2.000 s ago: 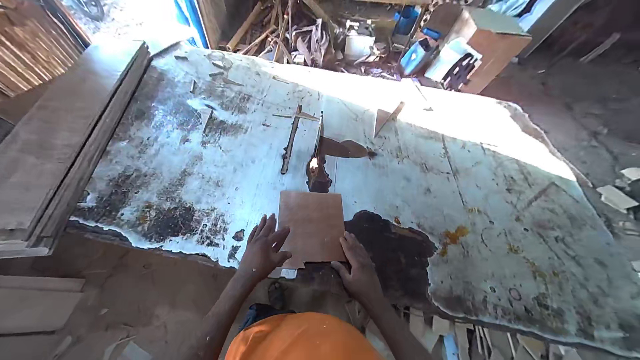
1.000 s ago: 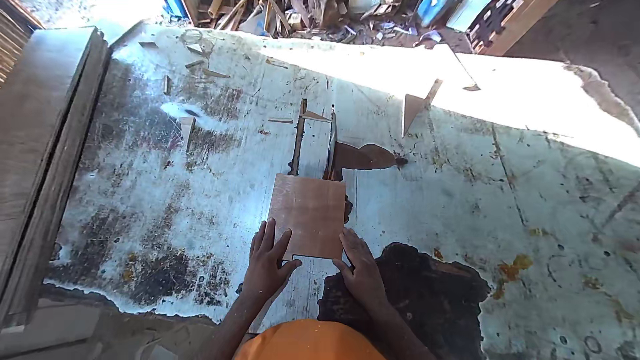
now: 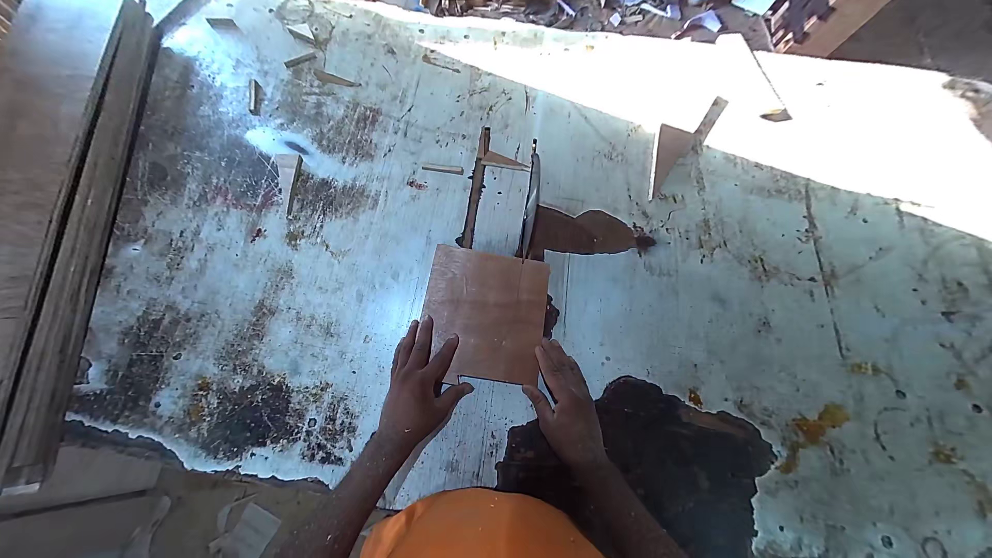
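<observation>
A square plywood panel [image 3: 490,314] lies flat on the worn, metal-topped saw table [image 3: 372,287]. My left hand [image 3: 421,380] presses on its lower left edge, fingers spread on its face and thumb at the near edge. My right hand [image 3: 564,394] holds the lower right corner, fingers along the right side. Just beyond the panel a circular saw blade [image 3: 532,203] stands up through a slot, its near end meeting the panel's far edge, where a short dark line runs into the wood. A small wood wedge [image 3: 504,161] lies between this blade and a second slot [image 3: 475,194] to its left.
Stacked boards [image 3: 77,232] line the left side. Small offcuts [image 3: 288,178] are scattered at the far left, and a triangular offcut [image 3: 671,151] lies at the far right. A dark patch [image 3: 643,465] with ragged edges is beside my right forearm. Scraps lie beyond the table's far edge.
The panel and both hands have moved forward, and the panel's far edge now reaches the blade. The view has tilted down and come closer to the table.
</observation>
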